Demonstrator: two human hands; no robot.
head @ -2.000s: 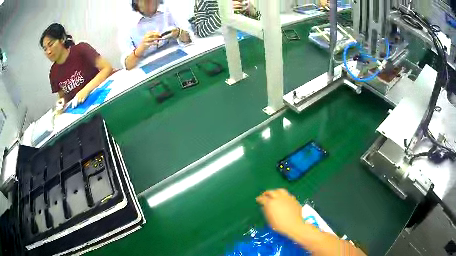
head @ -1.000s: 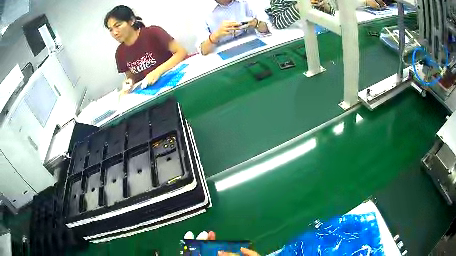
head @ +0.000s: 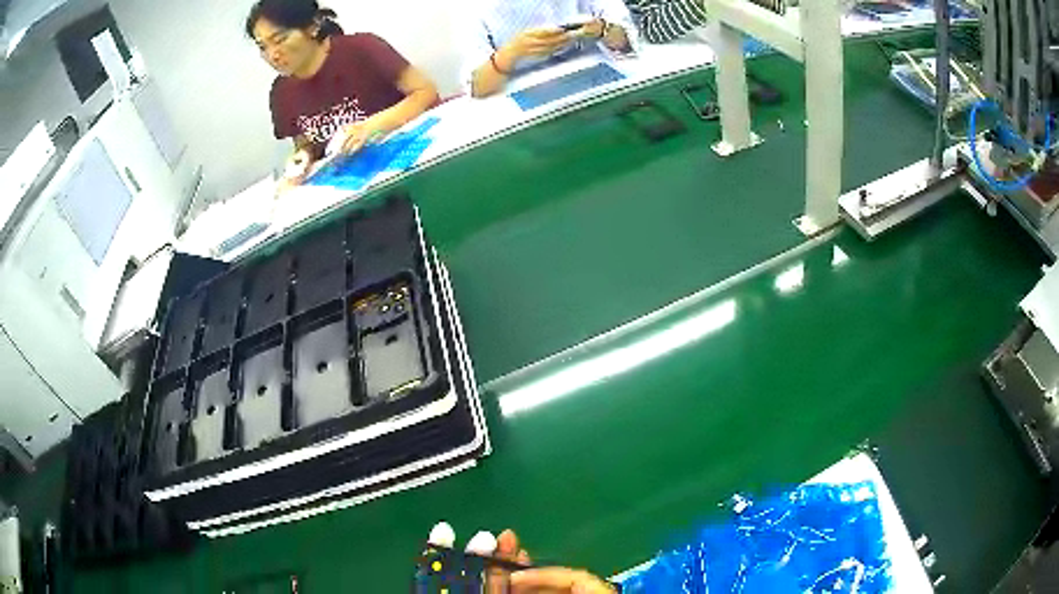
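Note:
A black phone middle frame point(head: 446, 573) with small yellow spots is held at the bottom edge, cut off by the picture. My left hand point(head: 476, 545) is mostly out of the picture; its white-tipped fingers and a bare finger show along the frame's far edge, gripping it. My right hand point(head: 555, 579) comes from the right, partly cut off, with its fingers over the frame's right part. The frame's centre is mostly hidden by fingers. Crinkled blue film pieces point(head: 766, 551) lie right of my hands on a white sheet point(head: 892, 522).
Stacked black trays point(head: 319, 368) stand at left; one pocket holds a part with gold spots. The green conveyor point(head: 627, 261) runs across, with dark frames point(head: 650, 121) on its far side. Pale posts point(head: 823, 128) and metal machinery point(head: 1022, 383) stand right. Two people sit opposite.
Two seconds ago one hand was over the belt near a blue-filled frame. The view then swung left. Since one second ago, the held frame has turned and the fingers cover more of it.

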